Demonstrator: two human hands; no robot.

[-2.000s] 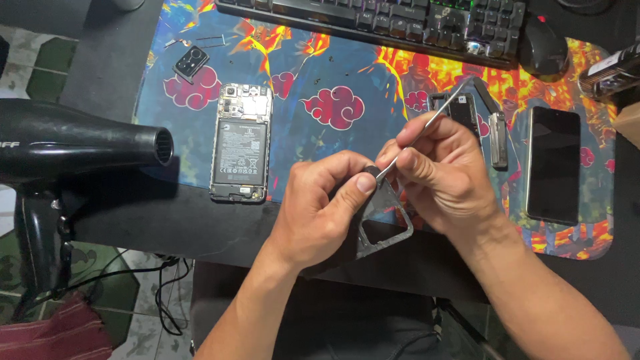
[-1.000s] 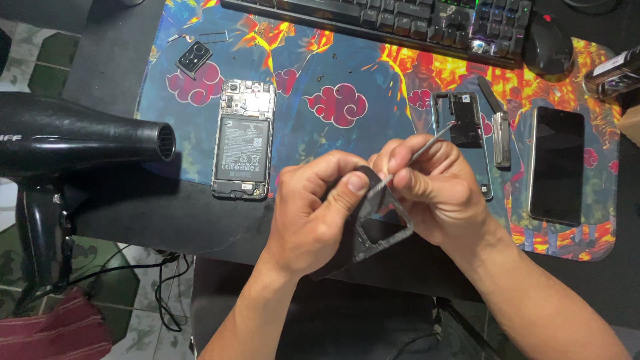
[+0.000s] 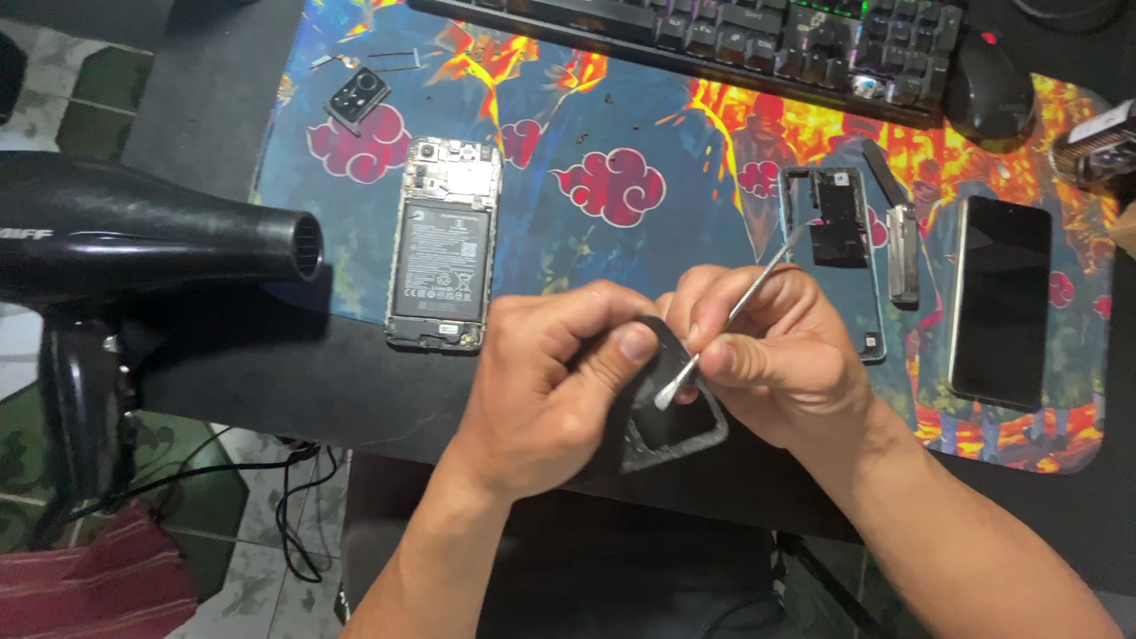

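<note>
My left hand (image 3: 568,382) grips a thin dark part with a frame-like cutout (image 3: 710,433), tilted above the desk's front edge; what the part is I cannot tell. Between thumb and fingers of my right hand (image 3: 772,346) is a slim metal tool (image 3: 754,288) with a flattened tip, which lies over the part's cutout. Left of my hands an opened smartphone (image 3: 444,248) shows its battery and circuit board. Behind my right hand lies a phone frame or cover (image 3: 848,222) with black film on it. A camera-lens cover (image 3: 359,96) rests at the mat's upper left.
A black hair dryer (image 3: 160,222) stands at the left. The keyboard (image 3: 710,40) and mouse (image 3: 987,89) are along the back of the patterned mat (image 3: 524,213). At right lie a folding tool or knife (image 3: 903,253) and a phone with a dark screen (image 3: 1001,302).
The metal tool has swung to a steeper angle, and its flattened tip now shows over the cutout. My left hand has kept its grip on the dark part.
</note>
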